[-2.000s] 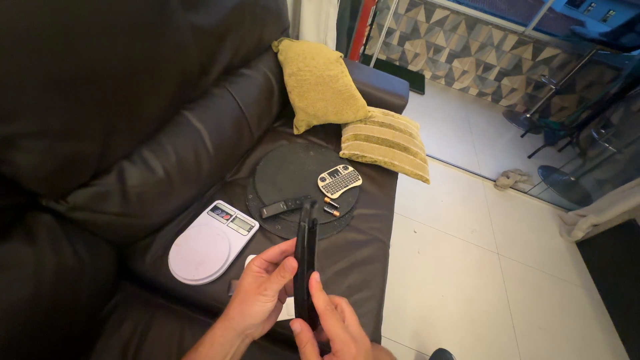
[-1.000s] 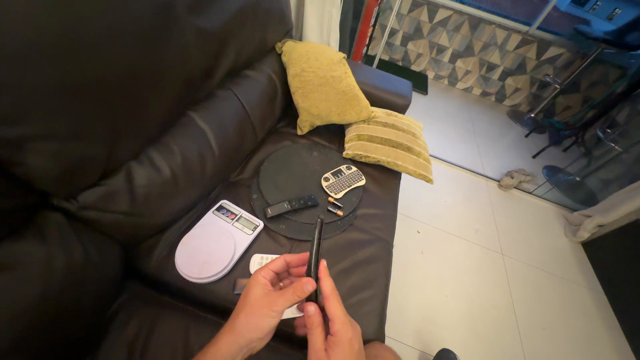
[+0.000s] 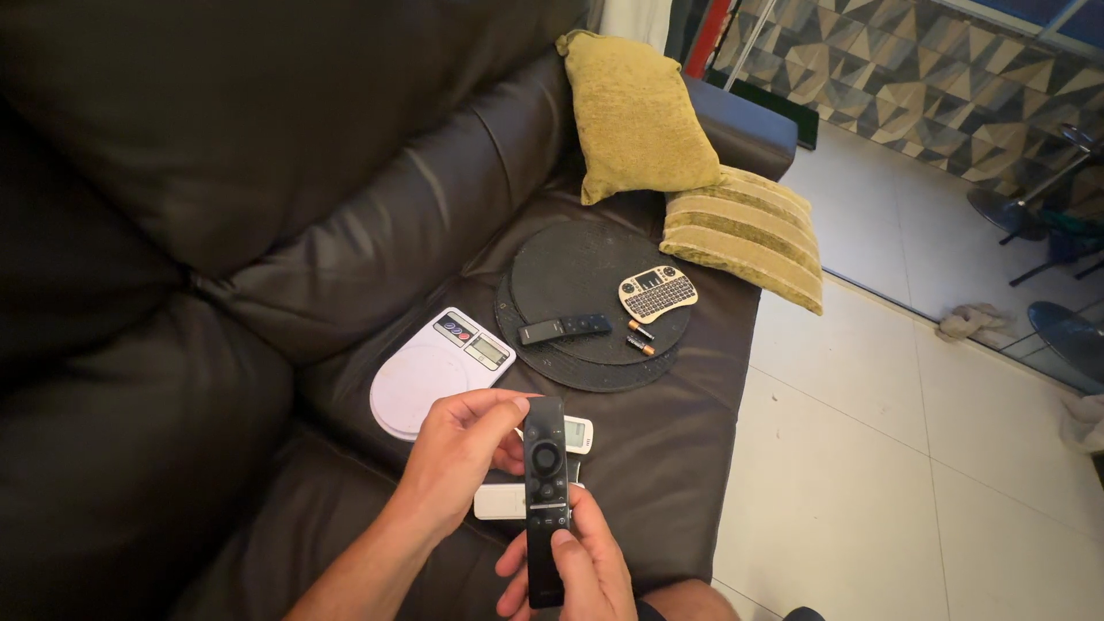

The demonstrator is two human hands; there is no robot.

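A slim black remote control (image 3: 546,492) is upright in view, its buttons facing me. My left hand (image 3: 457,457) grips its upper end between thumb and fingers. Around the lower part, my right hand (image 3: 582,556) is closed, the thumb on its front. Behind it lie a white remote with a display (image 3: 578,434) and another white remote (image 3: 498,501), both partly hidden. Farther off, a second black remote (image 3: 565,329), a mini keyboard (image 3: 657,294) and two batteries (image 3: 640,338) rest on round black mats (image 3: 586,259).
A white kitchen scale (image 3: 423,379) lies on the dark leather sofa (image 3: 664,483), left of the mats. Two yellow-green cushions (image 3: 642,121) are at the sofa's armrest (image 3: 742,125). Pale floor tiles (image 3: 845,466) run along the right, with a crumpled cloth (image 3: 975,323) by the glass.
The black remote in my hands has turned from edge-on to showing its button face. Both hands still hold it.
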